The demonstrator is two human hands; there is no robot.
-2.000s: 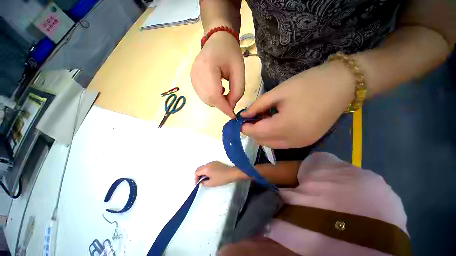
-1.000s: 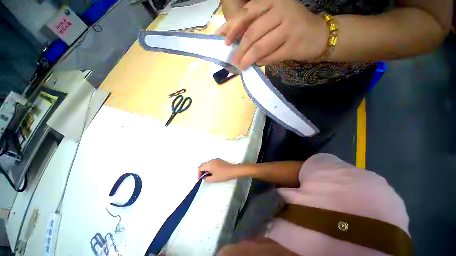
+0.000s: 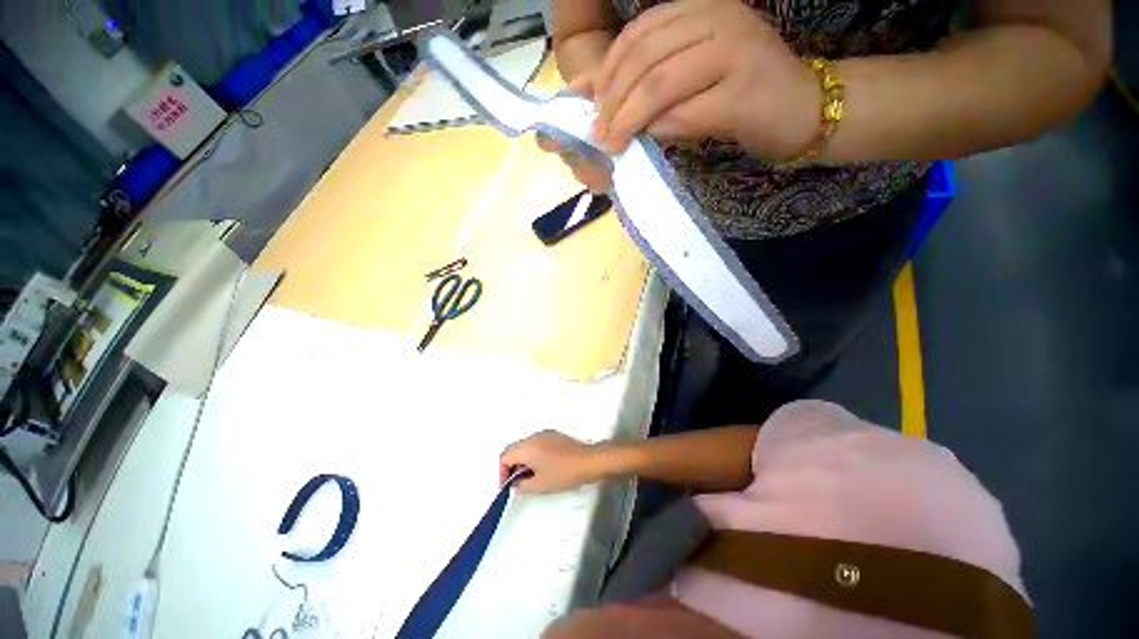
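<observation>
My right hand [image 3: 550, 462] is shut on the upper end of a long navy-blue band [image 3: 463, 572] at the table edge; the band's lower end leaves the frame at the bottom. My left hand is out of view; only a bit of arm shows at the bottom edge. A standing person's hand [image 3: 700, 78] holds a white-faced band with a blue-grey edge [image 3: 687, 250] in the air, bent at the hand. A navy C-shaped band [image 3: 349, 518] with light dots lies on the white surface.
Green-handled scissors [image 3: 455, 300], small red-brown snips [image 3: 446, 268] and a black phone [image 3: 572, 217] lie on the tan board [image 3: 375, 212]. A thin silvery curl [image 3: 297, 587] is beside the C-shaped band. The standing person is across the table corner.
The other person's band was hanging blue side out between two hands, then turned to its white face and lifted; its upper arm now tilts upward. My right hand has kept its hold.
</observation>
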